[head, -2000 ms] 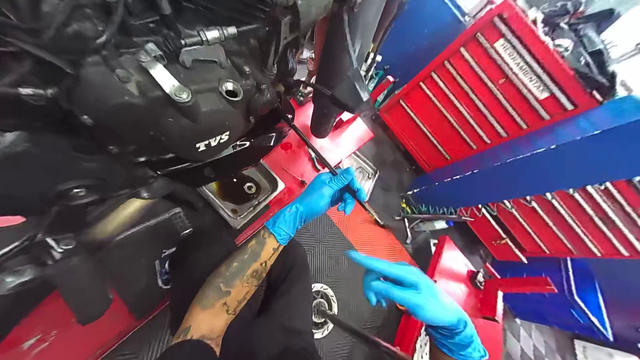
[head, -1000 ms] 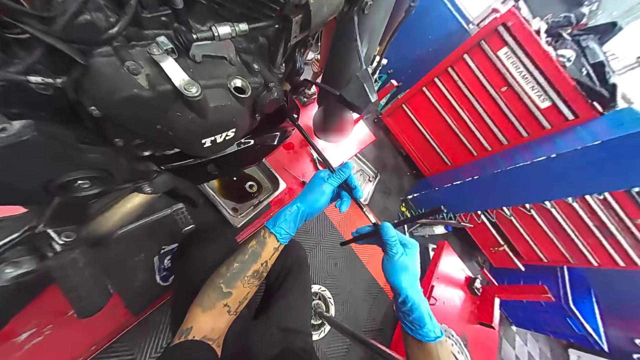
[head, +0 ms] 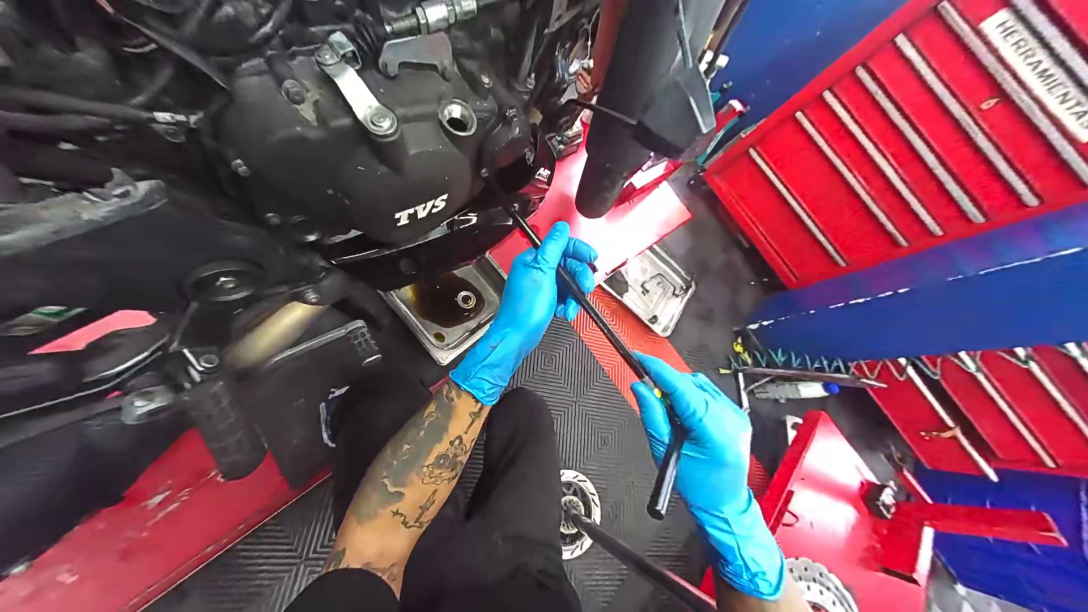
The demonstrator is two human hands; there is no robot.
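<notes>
My left hand (head: 523, 310), in a blue glove, has its fingers curled around the shaft of a long black T-handle wrench (head: 605, 330). My right hand (head: 705, 433), also gloved in blue, grips the handle end, and one dark end of the crossbar sticks out below its fingers. The shaft slants up and left to the lower right side of a black motorcycle engine cover (head: 340, 161) marked TVS; its tip is hard to make out there. An uncapped round hole (head: 457, 118) shows in the cover. Under the engine, a metal pan (head: 444, 340) holds dark oil and a small ring-shaped part.
A second metal tray (head: 650, 293) lies beyond my left hand. Red drawer cabinets (head: 884, 144) stand at the right, with a red metal stand (head: 837, 484) below. A brake disc (head: 580, 514) and a dark bar (head: 633, 561) are near my knees.
My right hand, first apart from the wrench with fingers spread, came onto its handle end and is now closed there. The crossbar has turned. My left hand stays on the shaft.
</notes>
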